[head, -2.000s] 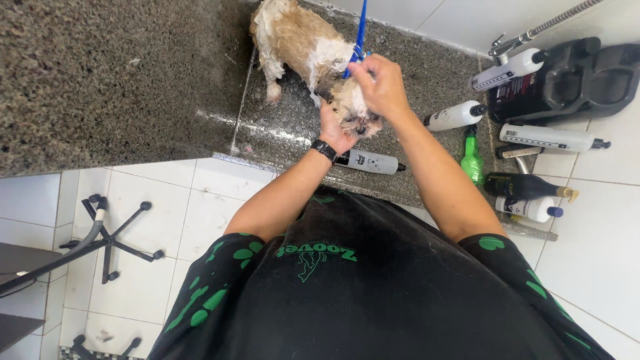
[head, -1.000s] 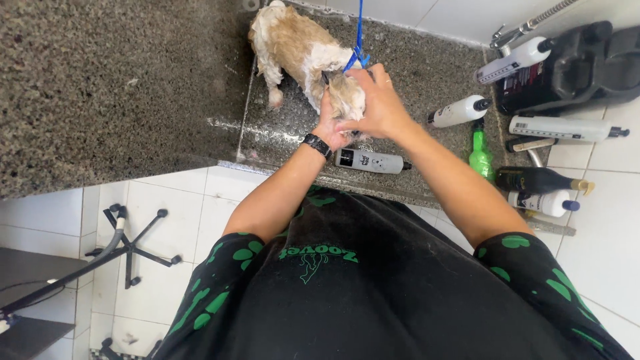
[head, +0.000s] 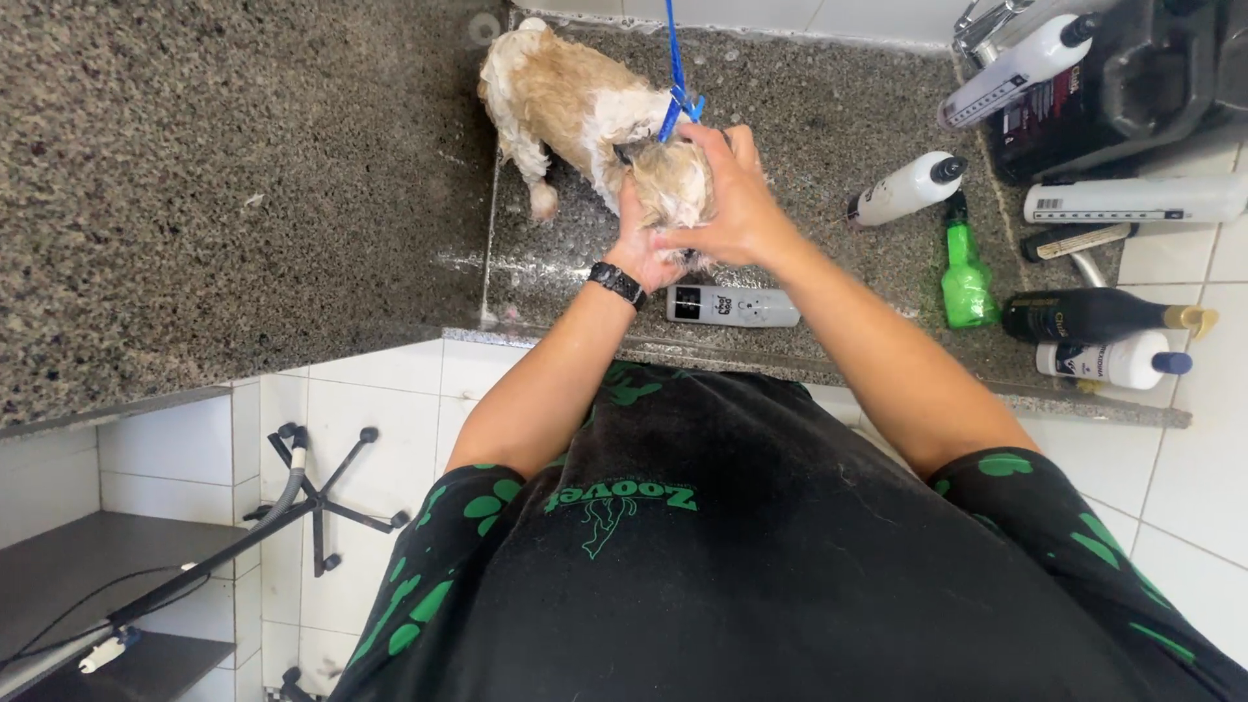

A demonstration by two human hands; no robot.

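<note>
A wet, lathered tan-and-white dog point(head: 575, 93) stands in a speckled granite tub, its head toward me. A blue lead point(head: 675, 68) runs up from its neck. My left hand point(head: 645, 244), with a black watch on the wrist, cups the muzzle and near cheek from below. Over the other side of the head lies my right hand point(head: 736, 200), thumb across the muzzle and fingers behind the ear. The dog's head is held between both hands. Just below them, a grey bottle point(head: 733, 306) lies on its side. The dog's muzzle is partly hidden.
Right of the dog are a white squeeze bottle point(head: 907, 189), a green spray bottle point(head: 967, 278), a dark pump bottle point(head: 1087, 316), a brush point(head: 1077, 240) and a big black jug point(head: 1111, 97). A metal faucet point(head: 978, 34) is at the top. A wheeled stand point(head: 317, 502) is on the floor.
My right hand was up by the blue lead at the dog's neck two seconds ago; it has moved down onto the head and muzzle. My left hand stays at the muzzle.
</note>
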